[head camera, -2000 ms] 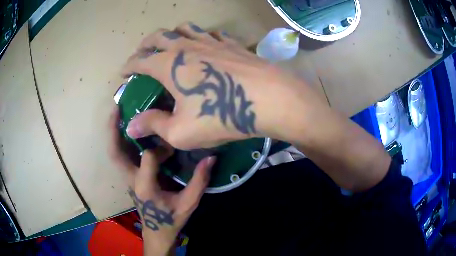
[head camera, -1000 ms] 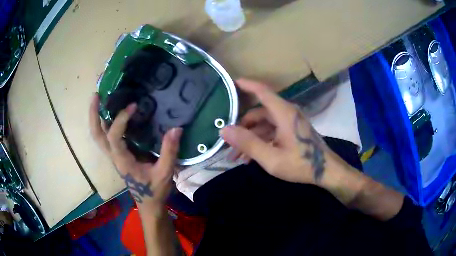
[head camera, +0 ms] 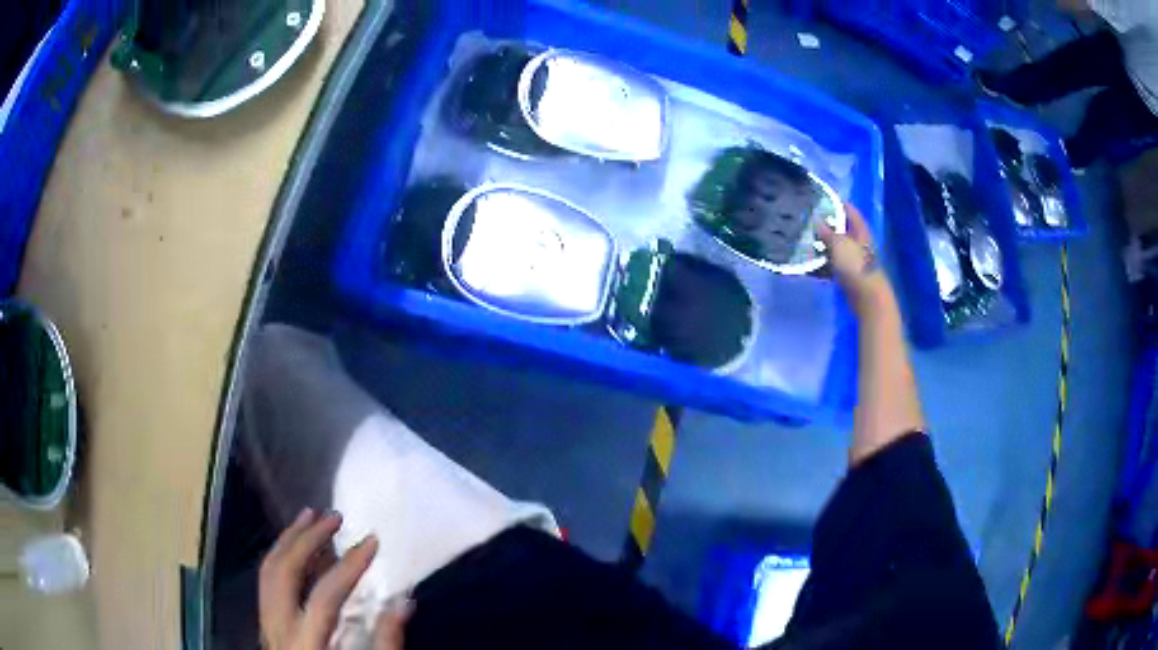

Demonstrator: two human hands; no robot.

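Note:
My right hand point(head camera: 853, 258) grips the pale-rimmed end of a green car body shell point(head camera: 768, 210) with a dark insert, at the right of a blue crate point(head camera: 578, 349). The shell is in or just over the crate; its contact with the liner cannot be told. My left hand point(head camera: 318, 587) is at the bottom left over my light-coloured trouser leg, fingers apart, partly cut off by the frame edge, with nothing seen in it.
The crate also holds several green units, two with shiny silver ovals point(head camera: 531, 252). The cardboard-covered bench point(head camera: 146, 254) at left bears green shells point(head camera: 32, 406) and a translucent bottle point(head camera: 53, 561). More blue crates point(head camera: 959, 229) stand on the floor at right. A person's dark sleeve point(head camera: 1060, 79) shows top right.
The view has turned from the bench to the crate. The shell has moved from between both hands on the bench to the crate, held by my right hand. My left hand has let go.

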